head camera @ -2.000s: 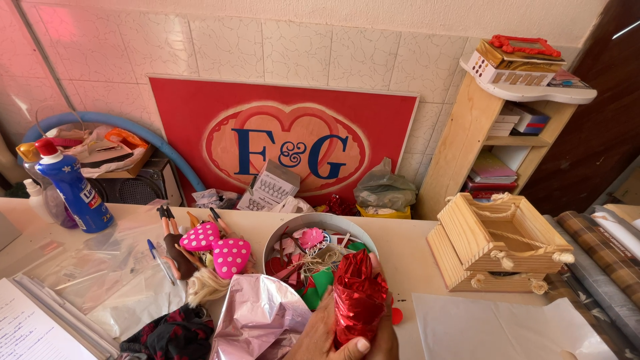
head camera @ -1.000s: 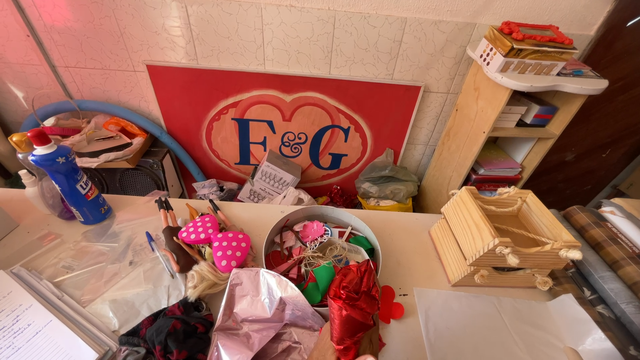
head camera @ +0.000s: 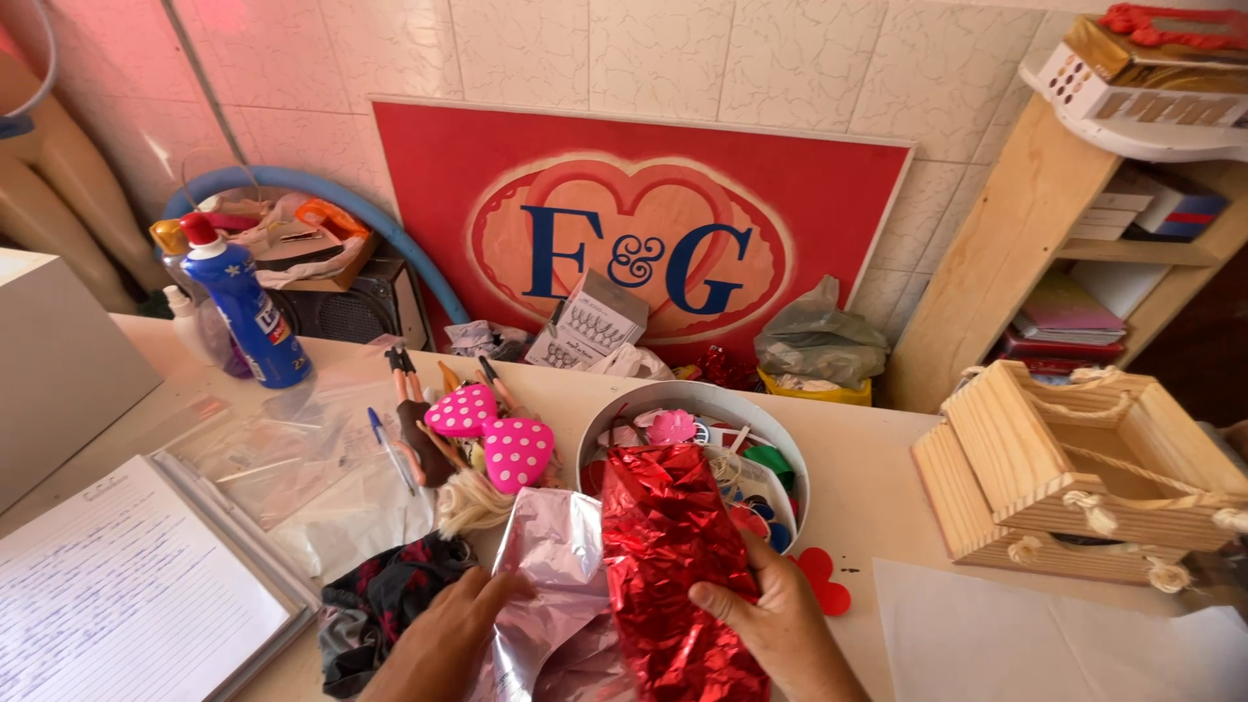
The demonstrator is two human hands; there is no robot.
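Observation:
Crumpled red foil [head camera: 663,556] is gripped along its right side by my right hand [head camera: 770,604], thumb on top. My left hand [head camera: 463,619] lies at the left edge of a pale pink metallic sheet [head camera: 556,546]; whether its fingers pinch the sheet is not plain. Behind the foil stands a round container [head camera: 795,429] of paper flowers, tags and string, partly covered by the foil. A red paper flower [head camera: 824,581] lies beside my right hand. Dark patterned cloth [head camera: 390,604] is just left of my left hand.
Dolls and a pink polka-dot bow [head camera: 517,453], a pen [head camera: 390,448], plastic bags [head camera: 322,487] and a handwritten notebook [head camera: 127,585] are at left, with a blue bottle [head camera: 255,312] behind. Slatted wooden crates [head camera: 1082,487] and white paper [head camera: 1053,634] are at right.
The red foil, bunched up before, now appears longer and more spread out. My left hand is now visible at the pink sheet. The view has shifted left.

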